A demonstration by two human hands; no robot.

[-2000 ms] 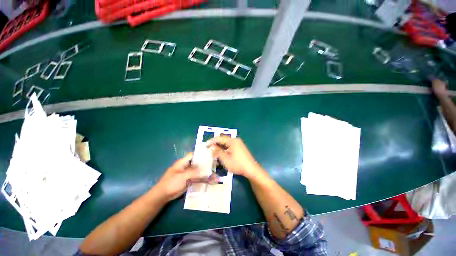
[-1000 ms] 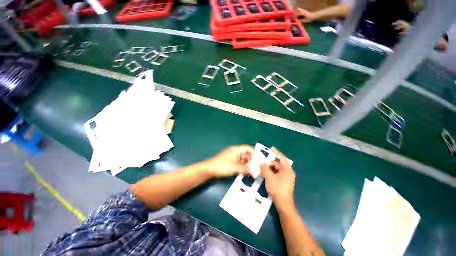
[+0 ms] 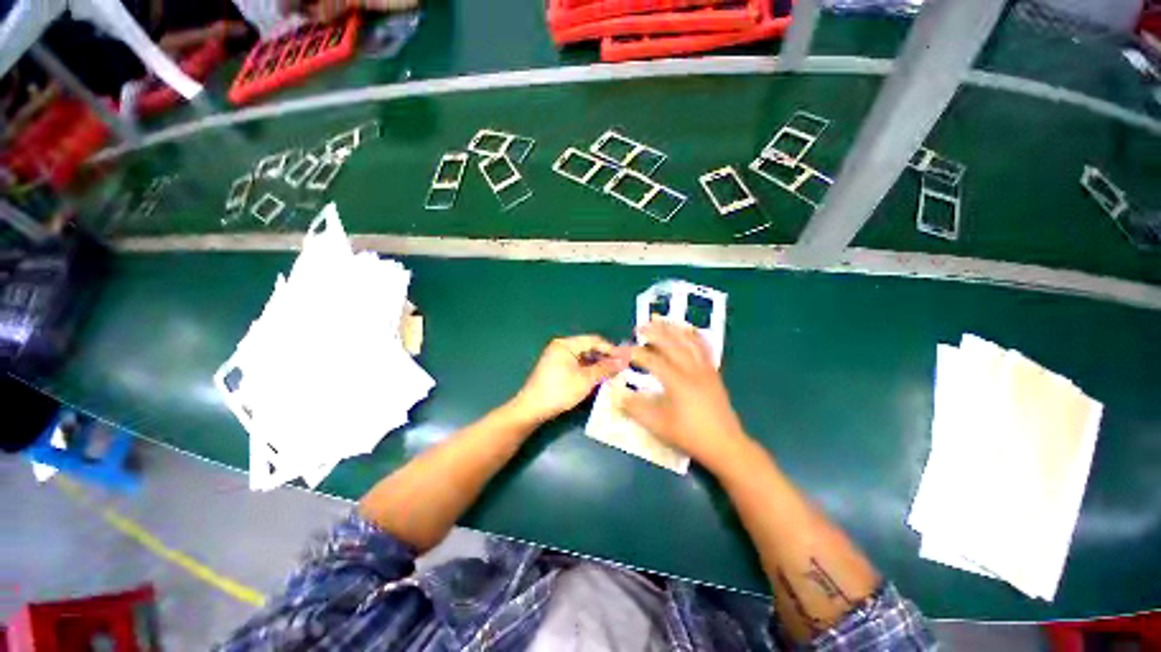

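Note:
The adhesive sheet in use lies on the green bench in front of me, tilted slightly, with green-showing windows at its far end. My right hand lies over the middle of the sheet, its fingers pointing left and hiding much of it. My left hand is at the sheet's left edge, fingers drawn together and close to the right fingertips. A small dark spot shows at its fingertips. Whether either hand grips an adhesive piece is hidden or too small to tell.
An untidy waste sheet pile is on the left, with a tan scrap beside it. A fresh sheet stack is on the right. Beyond the pale rail lie several device frames. A grey upright rises from it. Red trays are across.
The view first swung left and tilted, then partly back. The white piece seen between both hands is no longer distinct. My right hand now lies flatter over the sheet.

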